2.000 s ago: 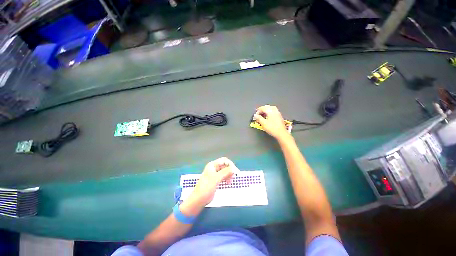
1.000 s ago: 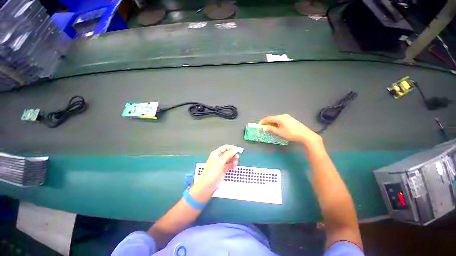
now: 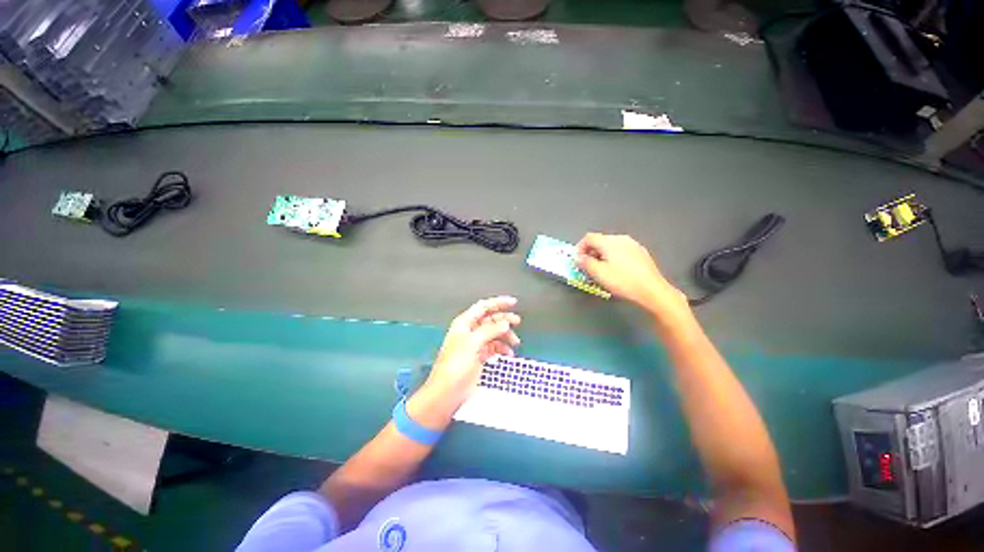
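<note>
A circuit board (image 3: 554, 258) lies green-white side up on the belt in front of me, with yellow along its lower edge. My right hand (image 3: 617, 267) is over its right part, fingertips bent onto the top face; whether they pinch anything is hidden. A black cord (image 3: 738, 259) runs out from under the hand to the right. My left hand (image 3: 475, 340) is raised at the upper left corner of the white pad sheet (image 3: 550, 423), fingers loosely apart, with nothing visible in it. Rows of small dark squares show on the sheet.
Two more corded boards lie to the left, one nearer (image 3: 308, 214) and one farther (image 3: 76, 205). A yellow-topped board (image 3: 896, 217) lies at far right. A grey box with red digits (image 3: 917, 442) stands at right, a striped stack (image 3: 59, 323) at left, and clear trays (image 3: 92, 59) at upper left.
My right hand first covered a yellow-looking board; the board now shows its green-white side. My left hand has lost the small pale piece seen at its fingertips, and its fingers have spread.
</note>
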